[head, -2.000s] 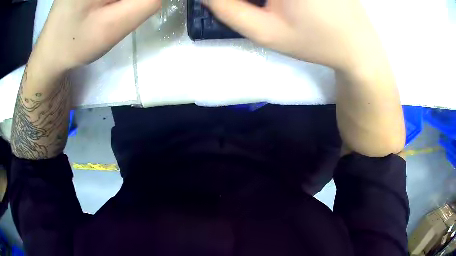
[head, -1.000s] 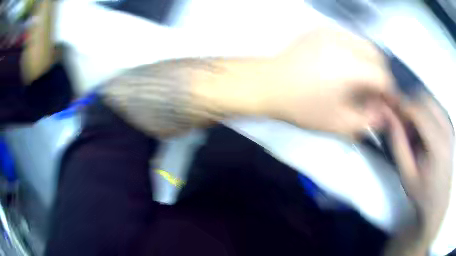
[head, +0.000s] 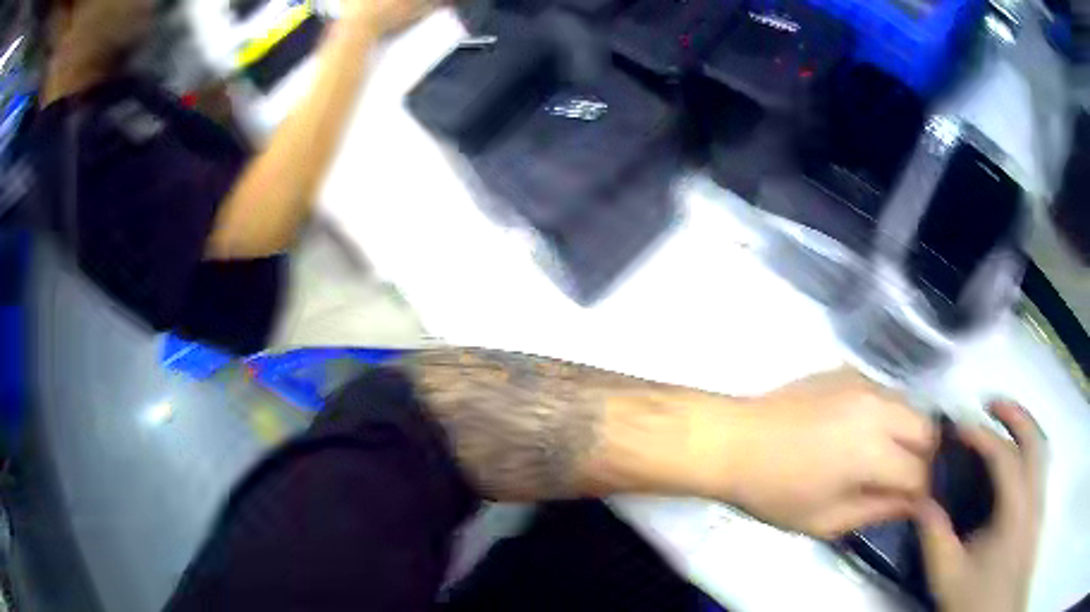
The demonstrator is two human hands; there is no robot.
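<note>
A black plastic panel or housing [head: 963, 484] lies on the white foam sheet [head: 717, 287] at the lower right, partly hidden by my hands. My left hand [head: 843, 454], at the end of the tattooed forearm, has its fingers bent at the black part's left side. My right hand [head: 998, 514] is at its right side with fingers spread and curved around it, cut off by the lower edge. Blur and the hands' own fingers hide whether either one grips the part or a small fitting.
Black units [head: 574, 155] stand on the bench at the upper middle, some with red marks. Black housings in pale plastic [head: 968, 221] stand at the right. A blue bin [head: 896, 36] is at the top. A neighbouring person's arm [head: 299, 150] reaches over the bench at the left.
The view has swung left and tilted up, bringing the black units and the neighbouring person into view. My hands have stayed close together at the black part, now lower right in the picture.
</note>
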